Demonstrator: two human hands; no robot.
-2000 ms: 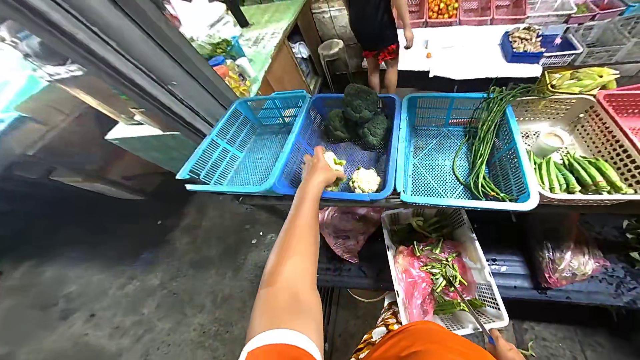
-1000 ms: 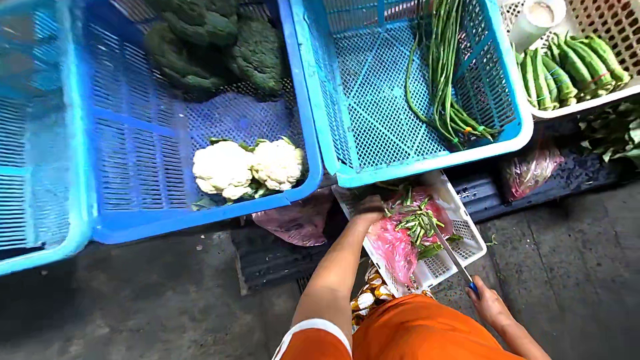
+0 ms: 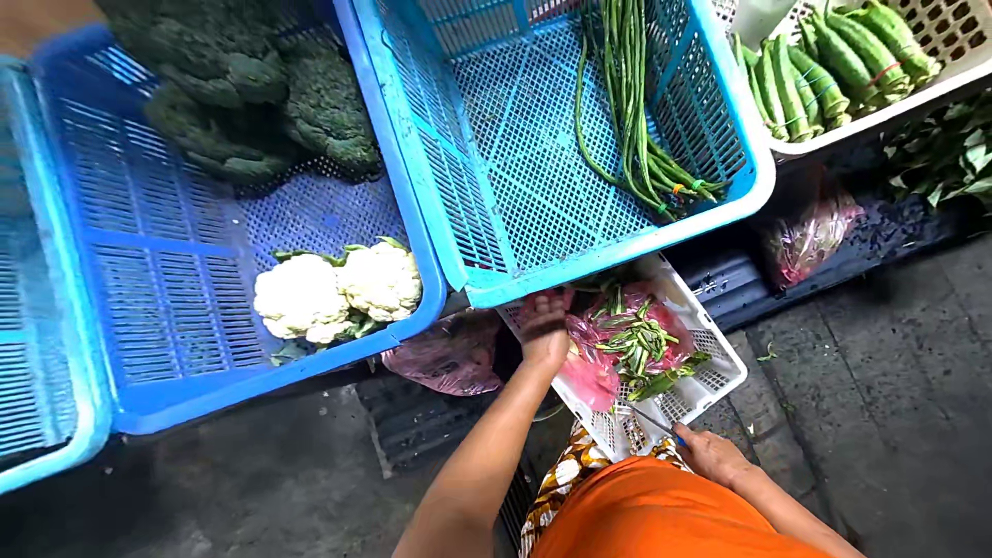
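Observation:
My left hand (image 3: 545, 329) is at the left side of a white plastic basket (image 3: 717, 353), by a pink plastic bag (image 3: 593, 380); its fingertips are partly hidden, so its grip is unclear. My right hand (image 3: 713, 456) holds a knife (image 3: 651, 420) by its blue handle, the blade pointing into the basket. Cut green stems and leaves (image 3: 639, 339) lie on the pink plastic. Two cauliflower heads (image 3: 337, 291) rest side by side in the dark blue basket (image 3: 167, 310), near its front rim, with broccoli (image 3: 232, 85) behind them.
A light blue basket (image 3: 542, 275) with long beans (image 3: 628, 101) overhangs the white basket. Right of it, a beige basket (image 3: 876, 116) holds bundled okra (image 3: 837, 66). Below the baskets are filled plastic bags (image 3: 449, 356), a dark ledge (image 3: 744, 298) and leafy greens (image 3: 949, 151).
My left hand has left the cauliflower in the dark blue basket and moved right and down to the white basket. The right hand still holds the knife. The view has tilted down and closer.

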